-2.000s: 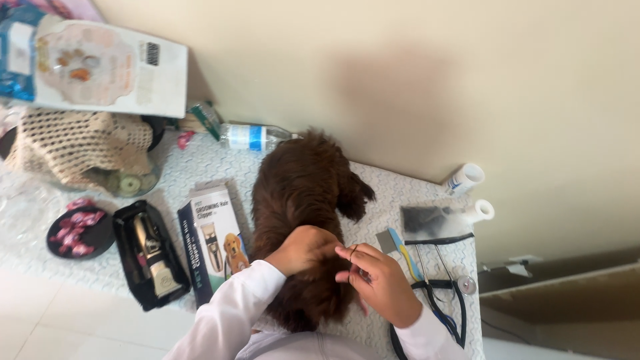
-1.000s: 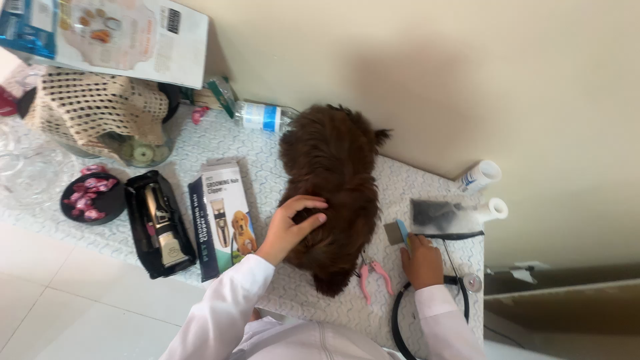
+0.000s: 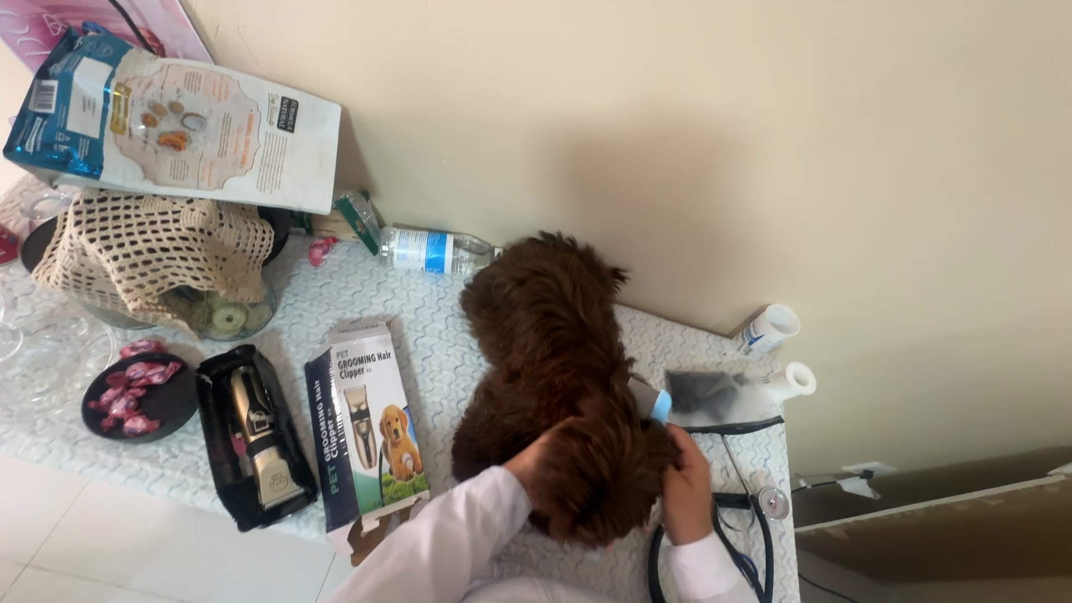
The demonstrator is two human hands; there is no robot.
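Note:
A small dog with shaggy dark brown fur (image 3: 557, 352) is on the patterned table cover, its head low between my hands. My left hand (image 3: 529, 459) holds the left side of the head, its fingers mostly hidden in the fur. On the other side, my right hand (image 3: 688, 487) grips the fur at the edge of the head, fingertips partly hidden. Just above my right hand lies a grooming tool with a light blue part (image 3: 661, 407), partly covered by the dog. A stethoscope (image 3: 767, 536) lies beside my right wrist.
Left of the dog are a pet hair clipper box (image 3: 377, 427), a clipper in a black case (image 3: 258, 444) and a black dish of wrapped candies (image 3: 100, 414). A plastic bottle (image 3: 435, 251), a pet food bag (image 3: 226, 126), a crocheted cloth (image 3: 159, 243) and white rolls (image 3: 769, 329) are near the wall.
My right hand has moved from beside the blue tool to the dog's head. My left hand has gone from the dog's back to the head's side. The pink nail clippers are now mostly hidden.

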